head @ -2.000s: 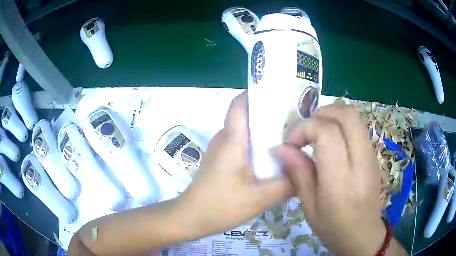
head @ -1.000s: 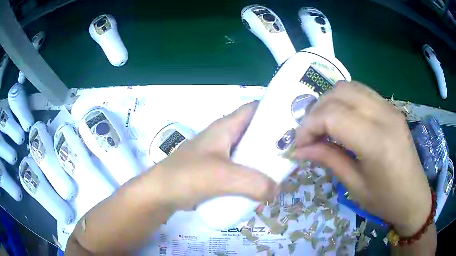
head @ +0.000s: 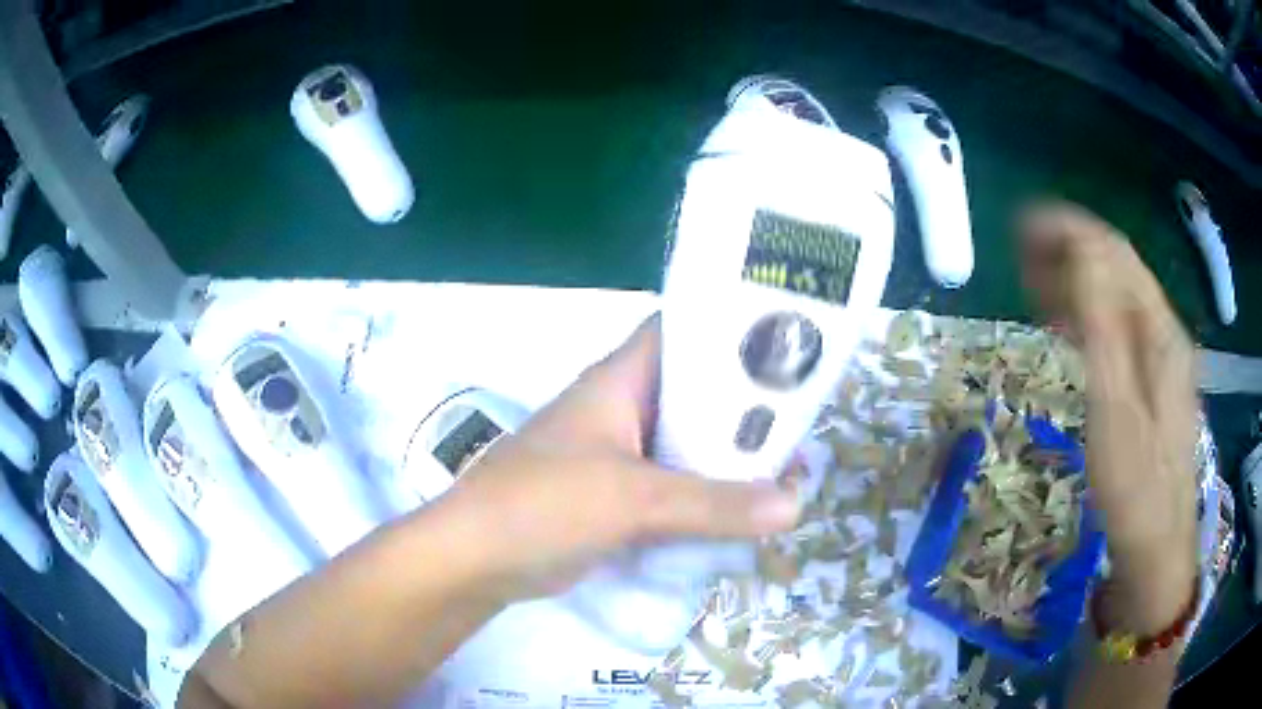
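Note:
A white handset [head: 775,312] is held upright in the middle of the view. Its display window [head: 803,256] shows yellow-green digits and bars, with a round mirror-like button and a small oval button below. My left hand [head: 609,478] is wrapped around its lower body, thumb across the front. My right hand [head: 1114,333] is off the handset at the right, raised and blurred; I cannot tell whether its fingers hold anything. A blue scrap tray [head: 948,519], heaped with beige film scraps [head: 1010,533], sits beside my right wrist.
Loose scraps cover the printed paper [head: 540,679] around the tray. Several handsets [head: 284,416] lie at the left, and another [head: 464,436] lies partly behind my left hand. Spaced handsets [head: 353,146] lie on the green conveyor belt [head: 554,180] behind the bench.
My right hand has left the handset's buttons and moved right and up. The handset has turned more upright with its panel facing me. The blue tray is now uncovered.

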